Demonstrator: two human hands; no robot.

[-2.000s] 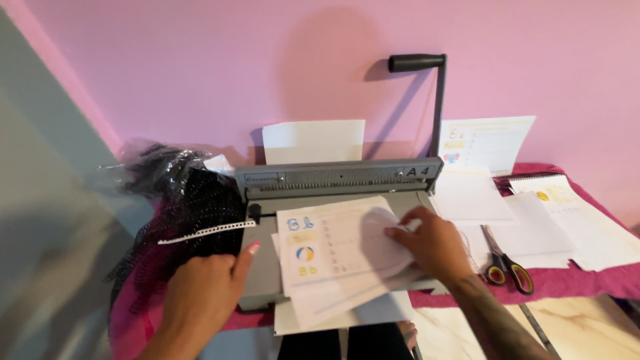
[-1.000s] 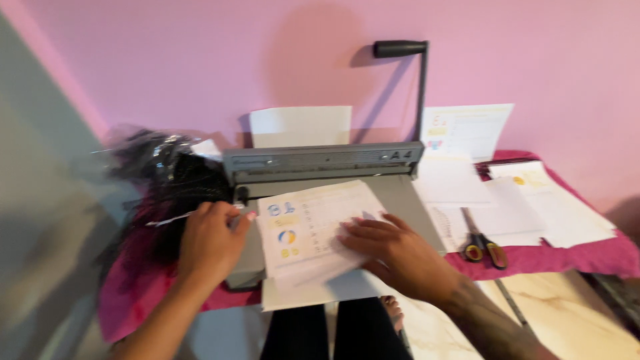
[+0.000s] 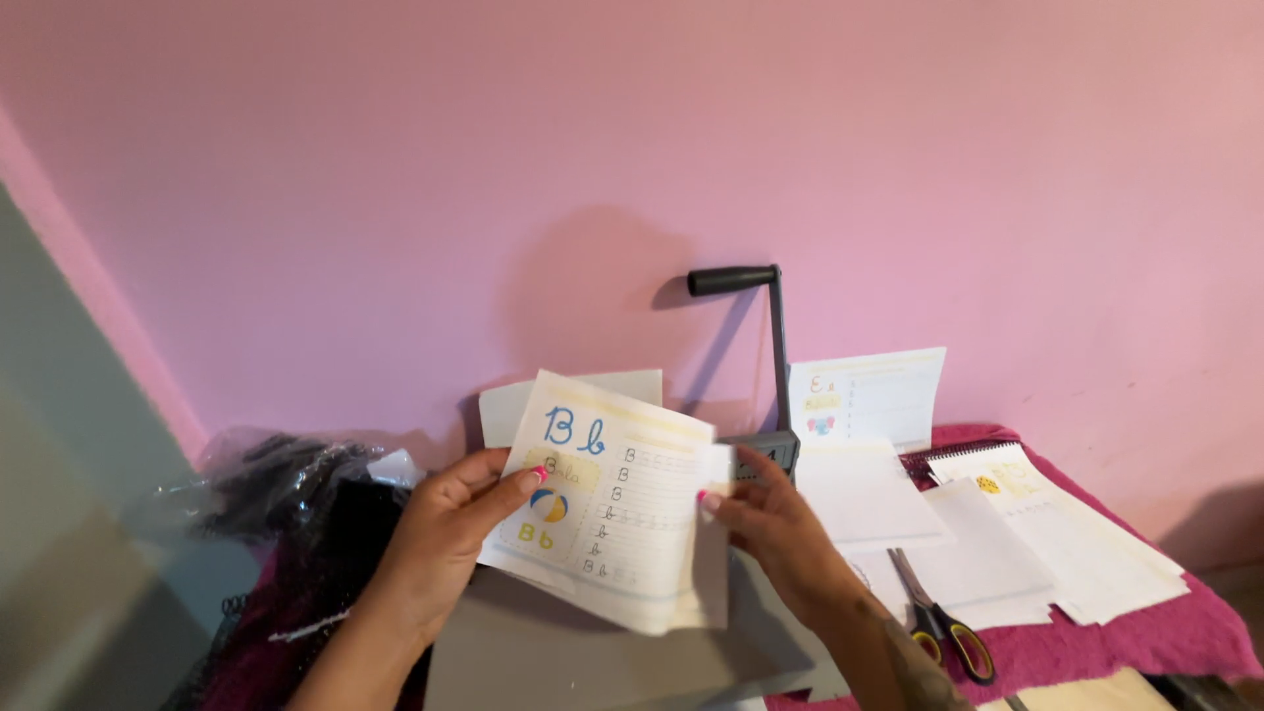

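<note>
My left hand (image 3: 459, 523) grips the left edge of some printed handwriting worksheets (image 3: 583, 553), its thumb over the front page. At the sheets' right edge, my right hand (image 3: 770, 513) pinches the paper between thumb and fingers. The sheets are raised, tilted and slightly curled, above the grey body of a manual binding machine (image 3: 592, 652). Its crank lever with a black handle (image 3: 733, 280) stands upright. The papers and my hands hide most of the punching slot.
Scissors (image 3: 938, 622), loose sheets (image 3: 869, 494) and a spiral-bound booklet (image 3: 1066, 533) lie on a magenta cloth (image 3: 1136, 642) at right. Another worksheet (image 3: 874, 395) leans on the pink wall. Black binding combs in clear plastic (image 3: 296, 494) lie left; a white sheet (image 3: 632, 385) stands behind the machine.
Both hands have lifted the worksheets off the machine's bed. My left hand, earlier by the white strip at the machine's left, now holds the sheets. The view has tilted up.
</note>
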